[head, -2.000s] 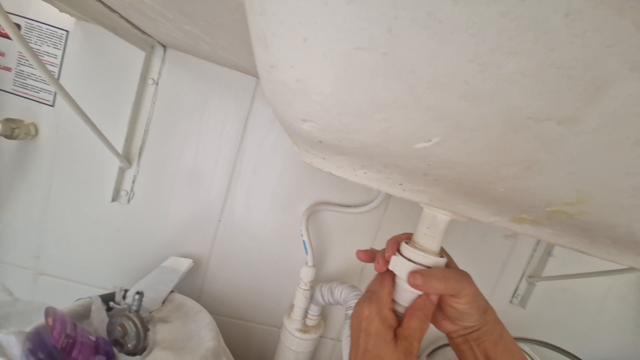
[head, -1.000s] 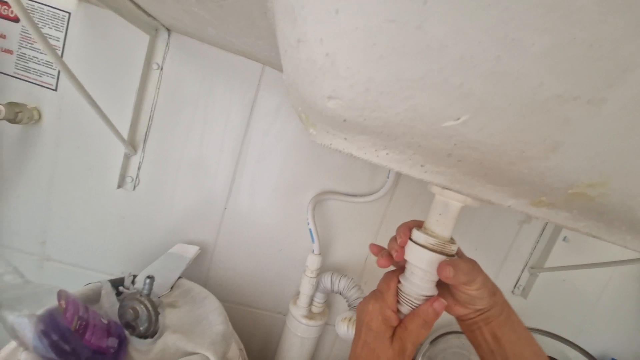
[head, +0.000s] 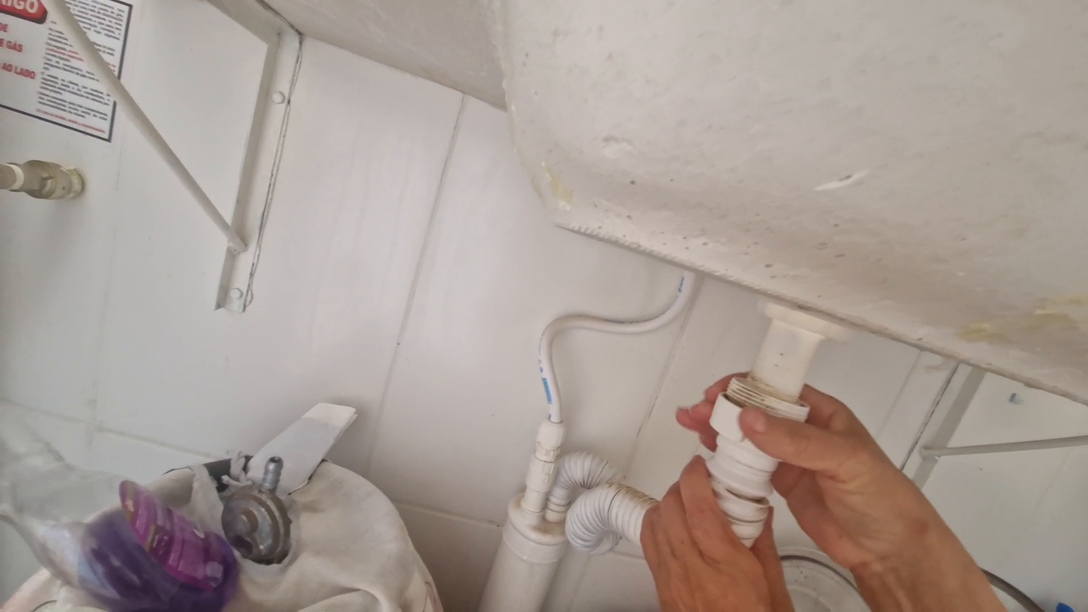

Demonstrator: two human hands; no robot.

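Observation:
Under a sink basin point(head: 765, 153), a white plastic drain tailpiece point(head: 786, 353) points down into a threaded collar point(head: 765, 398). My right hand point(head: 837, 467) grips the white plastic coupling nut point(head: 728, 421) just below those threads, thumb on its near side. Lower down, my left hand point(head: 710, 544) is wrapped around the end of the white corrugated drain hose point(head: 741, 493). The hose loops left from behind this hand to a white vertical drainpipe point(head: 531, 548). A thin white hose point(head: 548, 340) also enters the top of that pipe. My left fingertips are partly hidden.
A cloth-covered gas cylinder point(head: 357, 544) with a metal regulator point(head: 257, 523) stands at lower left, beside a purple-labelled plastic package point(head: 170, 544). Metal brackets point(head: 255, 161) are fixed to the tiled wall. A brass fitting point(head: 47, 180) and a printed warning sign point(head: 72, 68) are at far left.
The coupling nut now sits lower around the hose end, with more of the threaded collar showing above it than two seconds ago. Both hands remain around the drain parts.

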